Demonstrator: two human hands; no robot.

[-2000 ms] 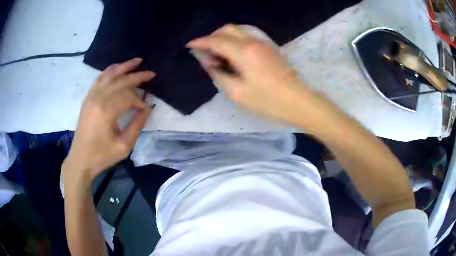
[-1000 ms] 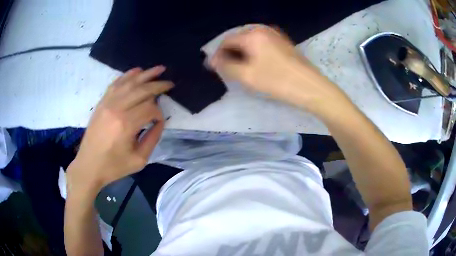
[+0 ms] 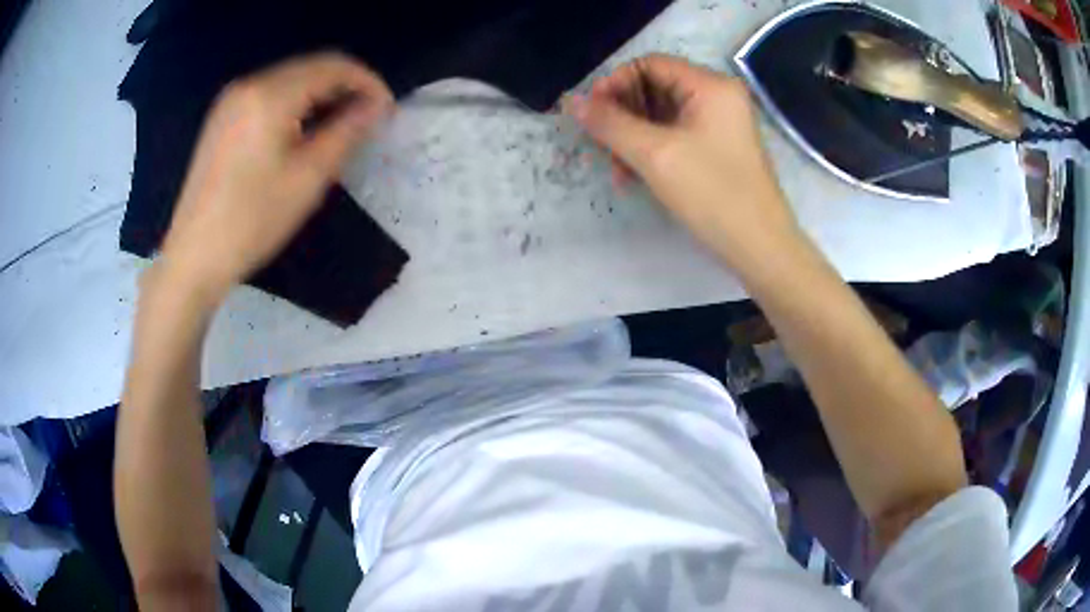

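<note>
A flat black cut panel (image 3: 347,261) lies on the white table cover, with a curved notch between my hands. My left hand (image 3: 281,150) is over the panel left of the notch, thumb and fingers pinched. My right hand (image 3: 681,138) is at the notch's right corner, fingertips pinched. A faint, blurred dark strip, apparently stay tape (image 3: 484,103), spans between the fingertips across the notch. Its exact grip is hard to see. A thin dark strand (image 3: 66,239) also lies on the cover at the left.
An iron (image 3: 879,102) with a silver rim and brown handle rests at the right, its dark cord leaving rightward. A metal frame (image 3: 1038,179) stands at the right edge. A red rim (image 3: 1052,14) shows upper right. Clear crumpled plastic (image 3: 442,389) hangs at the table's front edge.
The panel and iron now appear further left in view. My left hand has moved up to the notch's left side. My right hand is now at its right corner, and the hands are further apart.
</note>
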